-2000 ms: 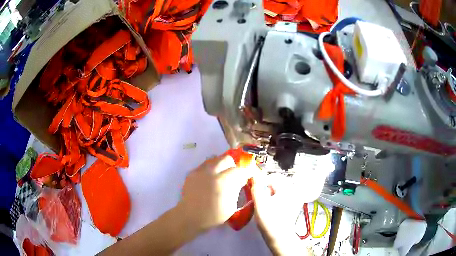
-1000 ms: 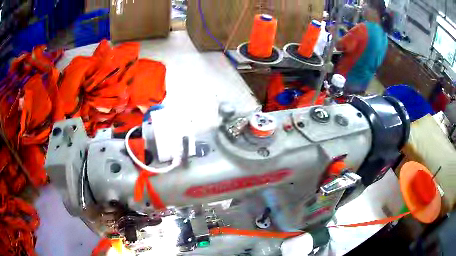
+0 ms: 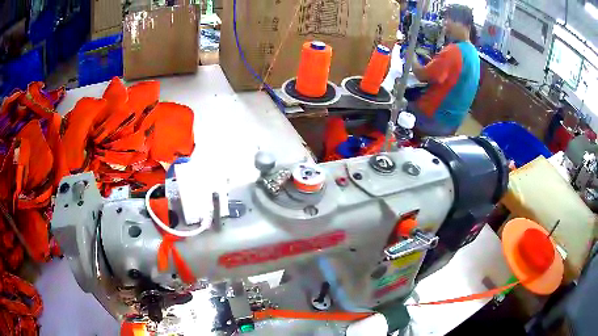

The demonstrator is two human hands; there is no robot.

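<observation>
The grey-white sewing machine with a red label and black end lies across the lower middle. Its needle area is brightly lit at the bottom left. A small part of an orange piece shows there at the bottom edge. Orange binding tape runs from the tape reel at the right to metal parts near the needle area. Neither my left hand nor my right hand is in the picture.
Heaped orange pieces lie on the white table behind the machine and at left. Two orange thread cones stand behind it. Cartons stand further back. A person sits at back right. A blue bin is at right.
The view has swung up and to the right from the needle area, then shifted slightly further. My hands, the scissors and the carton of loops have left the picture.
</observation>
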